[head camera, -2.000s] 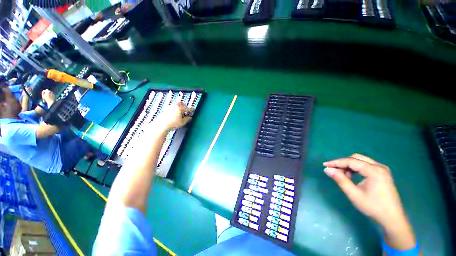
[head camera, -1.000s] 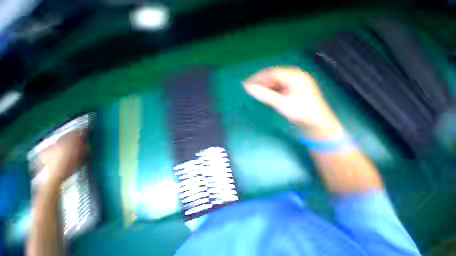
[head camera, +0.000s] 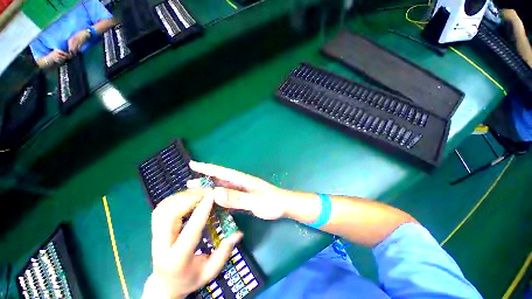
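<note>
A teal-green board cluster (head camera: 226, 224) with a yellow part is held between my hands above the working tray. My left hand (head camera: 184, 239) holds it from the left, fingers bent over it. My right hand (head camera: 248, 193) touches its upper end with thumb and fingers; a blue band is on that wrist. The working tray (head camera: 182, 146) lies under my hands, with black parts (head camera: 165, 170) at its far end and bright boards (head camera: 240, 278) at its near end. Its middle is hidden by my hands.
The board supply tray (head camera: 45, 273) is at the lower left, beyond yellow tape (head camera: 115, 245). A black-part tray (head camera: 361, 111) and a plain dark tray or lid (head camera: 396, 67) lie at right. Other workers' hands (head camera: 80, 42) show at the upper left. White equipment (head camera: 458, 22) stands upper right.
The view has turned right. My left hand has left the supply tray and come to the working tray with the board cluster. My right hand, earlier apart, now meets it there.
</note>
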